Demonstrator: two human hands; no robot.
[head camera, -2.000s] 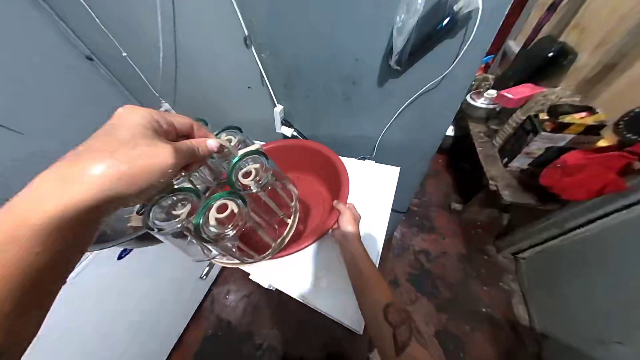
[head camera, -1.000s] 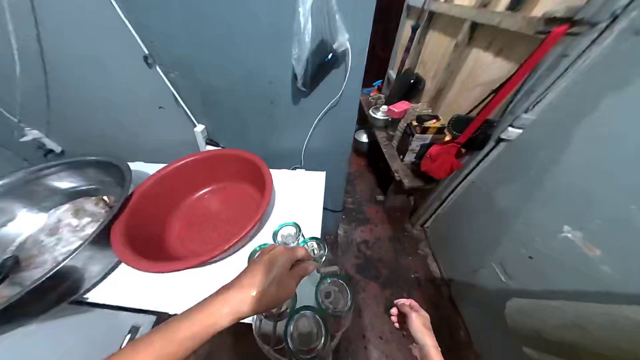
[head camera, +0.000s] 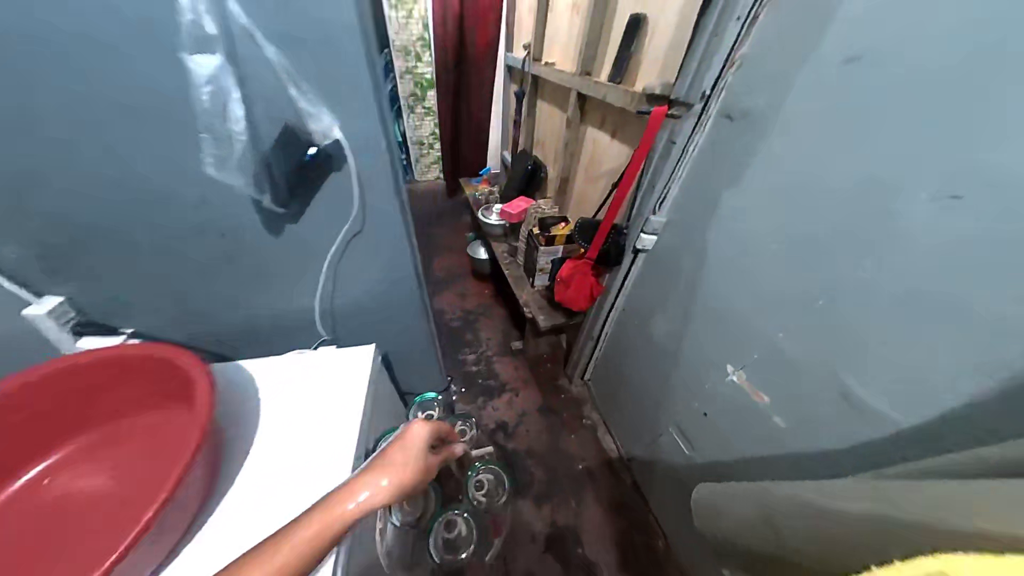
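My left hand grips the middle handle of a round carrier that holds several clear glasses with green-tinted rims. The carrier hangs over the dark floor, just right of the white tabletop. White ring shapes show inside the glasses. At the lower left, a red plastic basin rests on the white top, apart from the carrier. My right hand is out of the frame.
A wooden bench along the far right wall bears a lidded pot, a box and a red cloth bag. A grey door or panel stands on the right. Beyond hangs a dark red curtain.
The carrier has gone from over the red basin to beside the table. My right hand, first at the basin's rim, has let go and left the view. The view has swung right.
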